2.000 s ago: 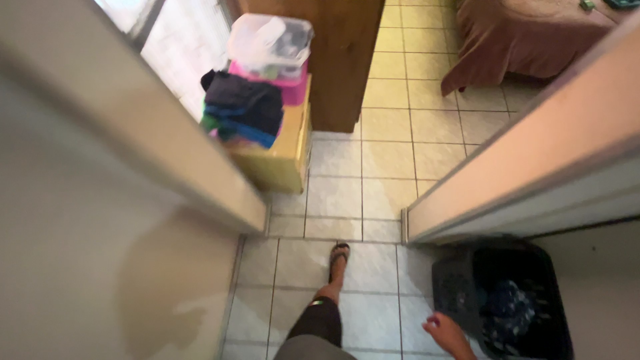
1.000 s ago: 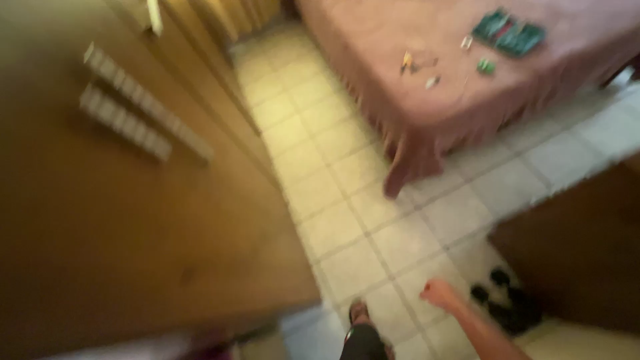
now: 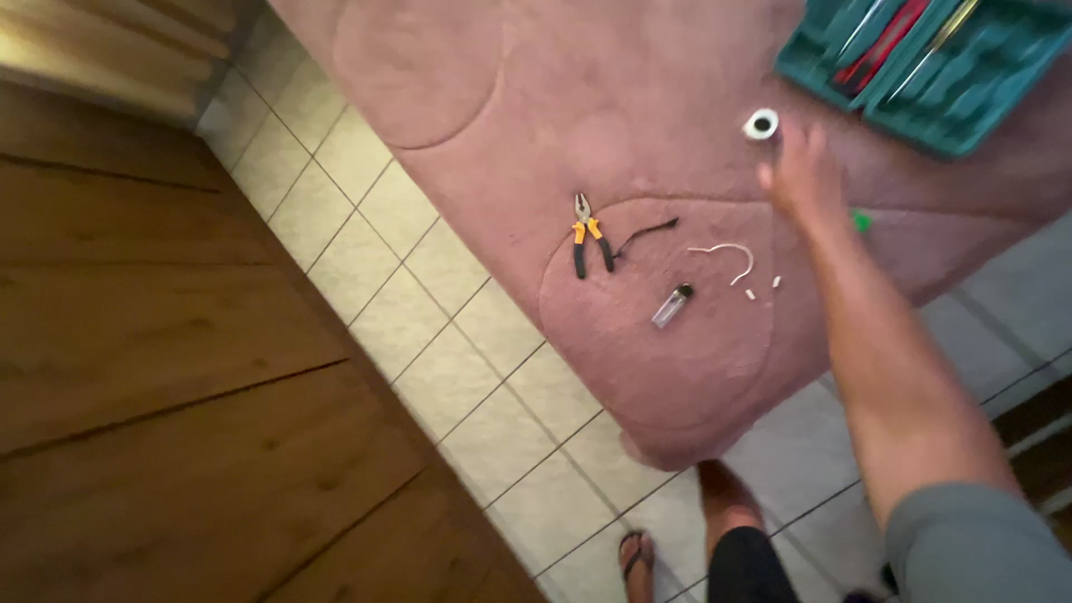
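My right hand (image 3: 802,172) reaches over the pink bedspread (image 3: 636,109), its fingers apart and slightly blurred, just right of a small white roll (image 3: 761,125) with a dark centre. Whether the fingertips touch the roll, I cannot tell. Up and to the right lies an open teal plastic tool case (image 3: 946,75) with a red-handled tool (image 3: 883,46) in it. Pliers with black and yellow handles (image 3: 591,237) rest to the left, beside a short dark wire (image 3: 645,234). A clear lighter (image 3: 672,306), a curved white wire (image 3: 737,255) and a green object (image 3: 860,220) lie nearby. My left hand is out of view.
Wooden furniture (image 3: 167,352) fills the left side, with a tiled floor strip (image 3: 469,335) between it and the bed. A curtain (image 3: 126,50) hangs at the upper left. My sandalled foot (image 3: 636,557) is on the tiles beside the bed corner.
The view has moved from the doorway to the bed. My right hand, over the floor in the earlier frames, is now above the bedspread near the white roll, its fingers spread.
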